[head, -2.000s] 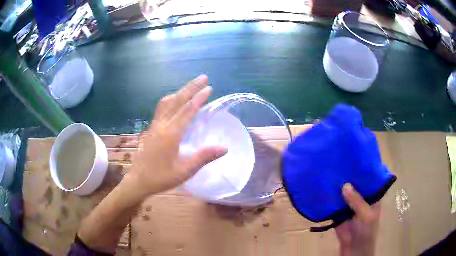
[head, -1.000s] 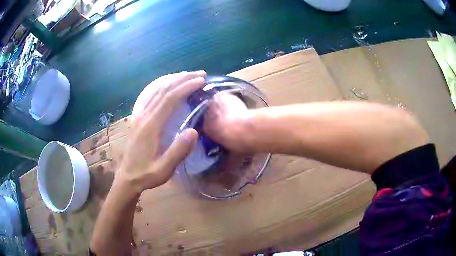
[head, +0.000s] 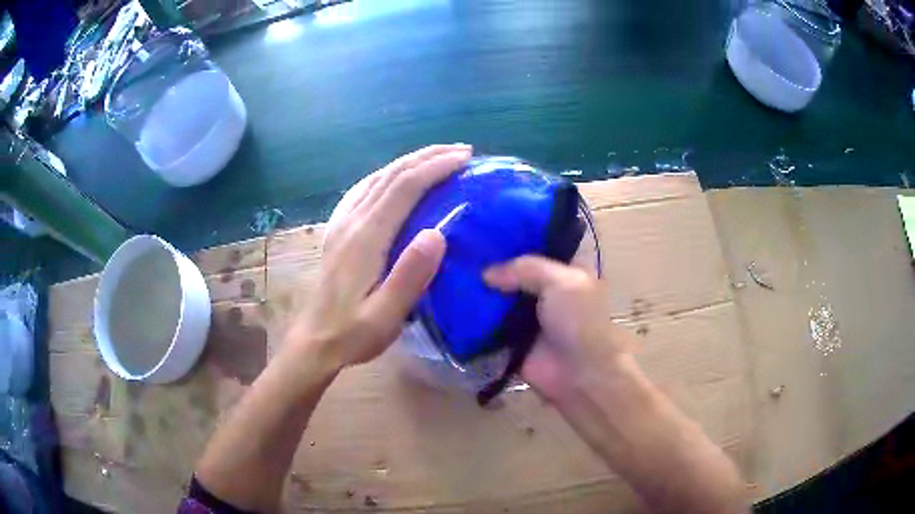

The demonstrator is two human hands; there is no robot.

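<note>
The clear container (head: 441, 351) lies on the cardboard sheet (head: 662, 402) in the middle, mostly hidden by my hands and the cloth. My left hand (head: 386, 251) is spread over its left side and steadies it. My right hand (head: 562, 311) holds the blue cloth (head: 482, 236) at the container's open rim, with the thumb on top. The cloth has black edging and a dangling black strip, and covers most of the opening. How deep the cloth reaches inside cannot be told.
A white bowl (head: 153, 309) with a grey-beige inside stands at left on the cardboard. Clear-and-white containers stand on the green belt (head: 482, 80), at upper left (head: 193, 120) and upper right (head: 773, 60). A green post (head: 70, 206) slants at left.
My right hand has come back out from inside the container and now holds the blue cloth over its rim. My left hand stays on the container's left side. The view has turned.
</note>
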